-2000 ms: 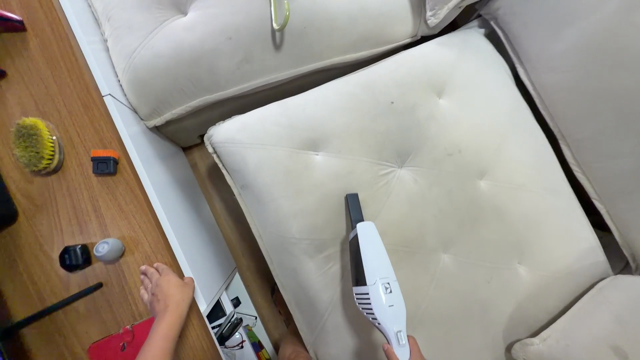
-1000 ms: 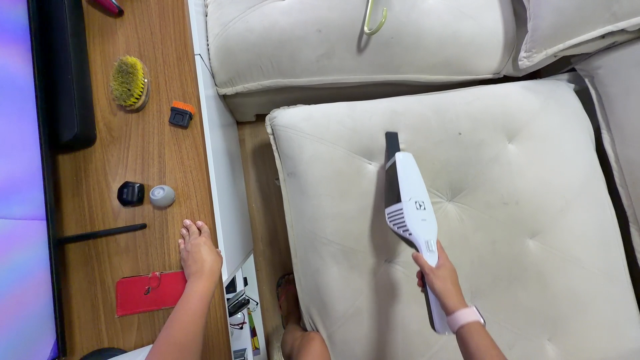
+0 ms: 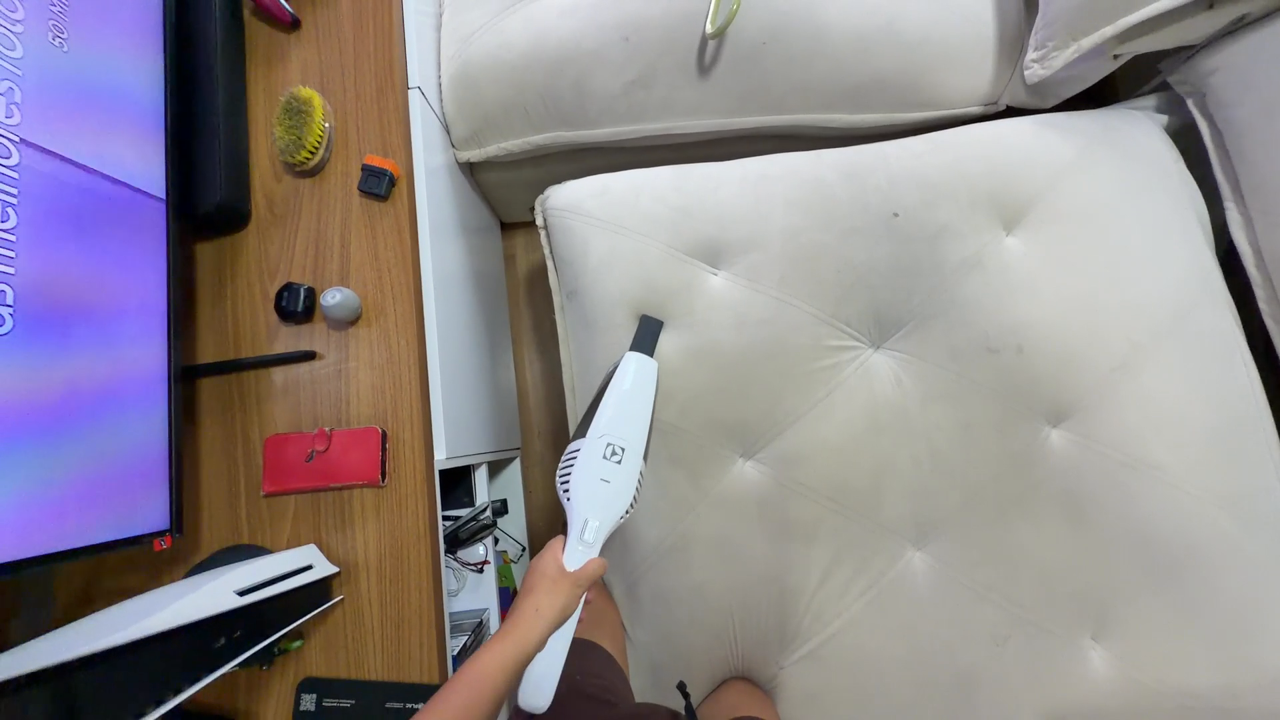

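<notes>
My left hand is closed around the handle of a white Electrolux handheld vacuum. Its dark crevice nozzle points away from me, at the left part of a tufted light-fabric sofa seat; whether the tip presses on the fabric I cannot tell. The bare forearm comes in from the bottom edge. My right hand is out of view.
Along the left runs a wooden top with a yellow-bristled brush, an orange and black attachment, small caps, a red wallet case, a television and a white-and-black console. An open compartment holds glasses and cables.
The vacuum has passed from my right hand to my left, which was resting on the wooden top. The nozzle now lies nearer the seat's left edge. My right hand has left the view.
</notes>
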